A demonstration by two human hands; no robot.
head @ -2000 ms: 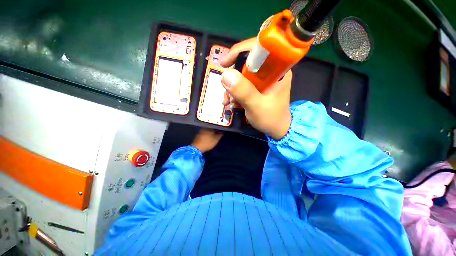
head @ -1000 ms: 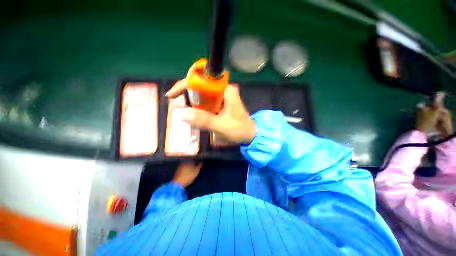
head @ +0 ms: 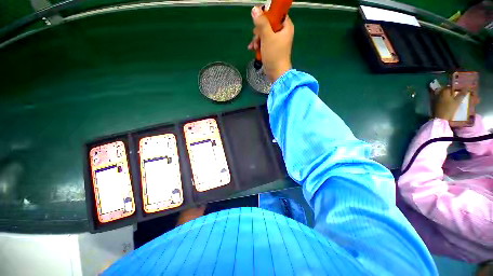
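My right hand (head: 274,43) is shut on the orange electric screwdriver (head: 278,14), its dark tip down at the right screw dish (head: 259,78), partly hidden by my hand and sleeve. The left screw dish (head: 220,82) holds tiny metal pieces. The black compartment tray (head: 250,145) lies nearer me with three orange-pink phone middle frames, the left (head: 112,182), the middle (head: 160,172) and the right (head: 207,154), each in its own slot. My left hand (head: 190,214) shows only in part below the tray's near edge; its fingers are hidden.
At the right, a coworker in pink sleeves (head: 432,161) holds a phone frame (head: 464,99). Another black tray (head: 421,47) with one frame (head: 381,43) lies at the far right of the green bench (head: 135,59). A white machine surface (head: 40,252) is at the lower left.
My right hand has moved from over the tray's frames up to the right screw dish with the screwdriver. The view has shifted, uncovering the third frame. My left hand is now more hidden.
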